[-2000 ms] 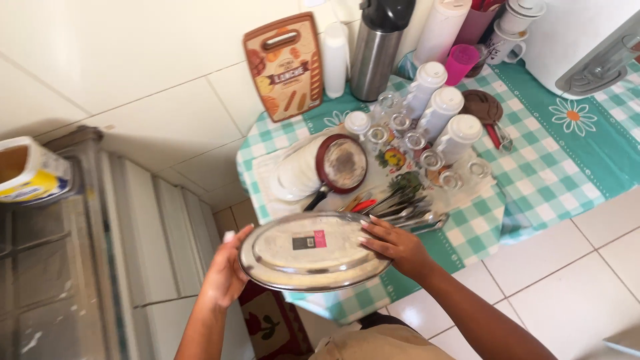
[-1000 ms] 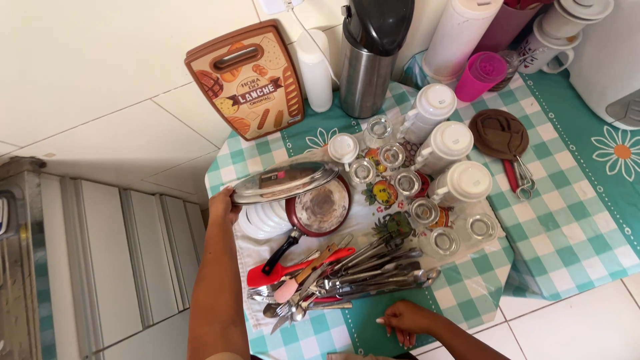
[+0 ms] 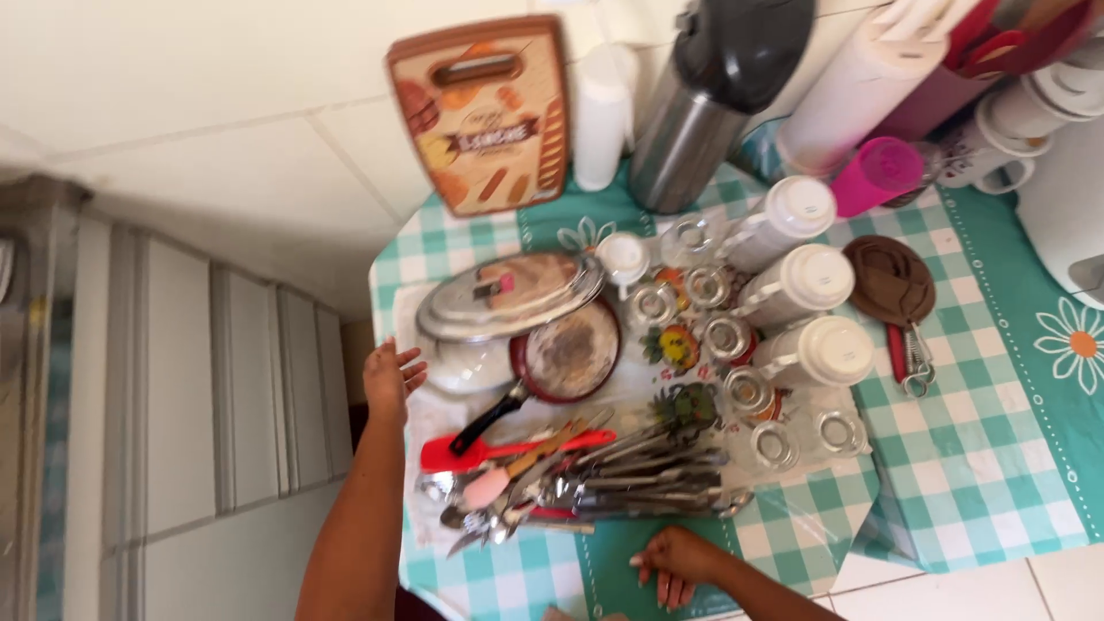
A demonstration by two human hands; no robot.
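An oval stainless steel platter rests tilted on white dishes and against a small red frying pan. Just left of the dishes is my left hand, fingers apart, holding nothing. Below the pan lies a pile of metal cutlery with a red silicone spatula and a pink-headed utensil. My right hand hovers over or rests on the tablecloth's near edge, fingers partly curled, with nothing visible in it. Upturned glasses and white mugs stand right of the pan.
Along the wall stand a cutting board, a white bottle, a steel thermos, a white cylindrical container and a pink cup. A brown round utensil lies right of the mugs. Stove or counter edge at left.
The platter, held in both hands two seconds ago, now leans over the dishes and pan. My left hand has let go of it and moved off its left side. My right hand remains low, near the cutlery.
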